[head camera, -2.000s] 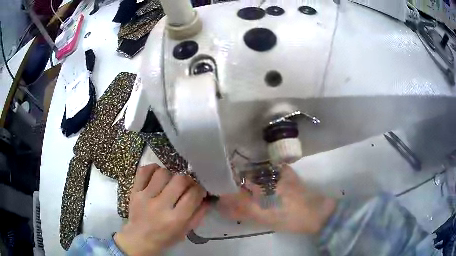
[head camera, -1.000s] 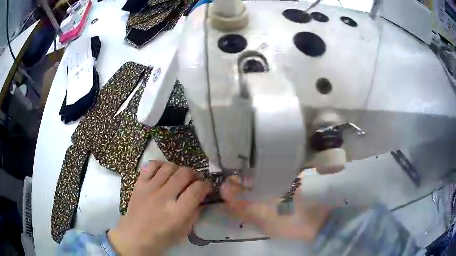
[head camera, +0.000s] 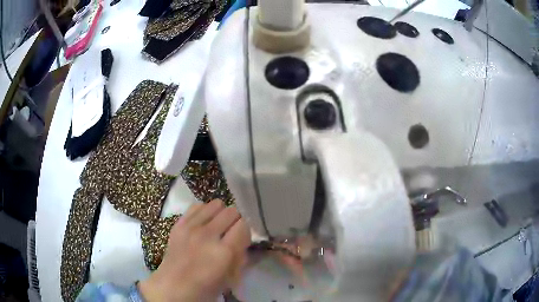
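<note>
The large white sewing machine head (head camera: 348, 76) fills the middle and right of the view. Its curved white guard (head camera: 375, 218) hides part of the needle area. My left hand (head camera: 204, 253) is curled at the left of the needle area, its fingertips on the edge of the dark speckled fabric (head camera: 207, 180). My right hand (head camera: 289, 274) is blurred and partly hidden behind the guard; its grip cannot be made out. Linked speckled pieces (head camera: 127, 168) lie on the table to the left.
A black bundle with a white label (head camera: 88, 109) lies on the left table. A stack of patterned and black cut pieces (head camera: 177, 26) lies behind the head. A pink-red item (head camera: 85, 32) is at the far left. A small dark metal tool (head camera: 496, 213) lies at the right.
The camera has moved closer, so the machine head looks larger and its guard sits further right. My right hand is now more hidden by the guard. My left hand stays beside the needle area.
</note>
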